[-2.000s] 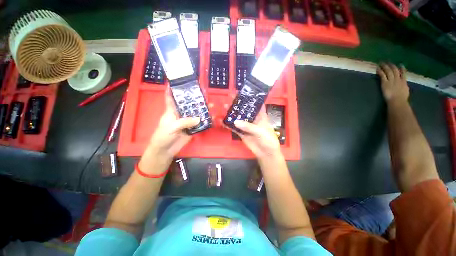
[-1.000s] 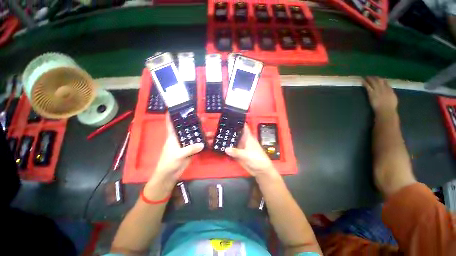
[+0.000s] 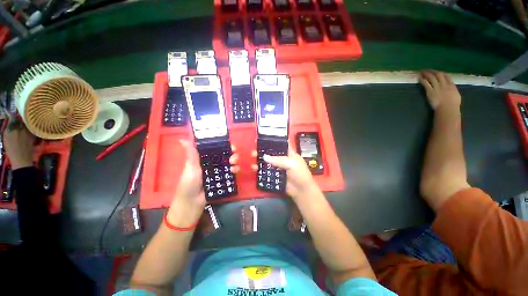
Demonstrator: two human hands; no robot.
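Observation:
My left hand (image 3: 190,179) holds an open flip phone (image 3: 217,171) upright over the red tray (image 3: 155,193), its screen lit with a dark picture. My right hand (image 3: 296,175) holds a second open flip phone (image 3: 271,115), its thumb on the upper keypad. Several open flip phones (image 3: 175,92) with bright screens lie in the tray's back row, partly hidden by the held phones. A closed phone (image 3: 309,151) lies in the front right pocket. Several batteries (image 3: 249,219) lie in a row before the tray.
A desk fan (image 3: 61,104), a red marker pen (image 3: 120,142), a slim pen (image 3: 138,171) and a cable are left of the tray. Another red tray (image 3: 353,48) lies on the green belt. A neighbour's arm (image 3: 443,133) rests at right; a dark sleeve (image 3: 32,199) reaches in at left.
Both held phones have turned from slanted to nearly upright. My right thumb has moved up the keypad. The neighbour's dark sleeve and hand have come in at left. The view has shifted.

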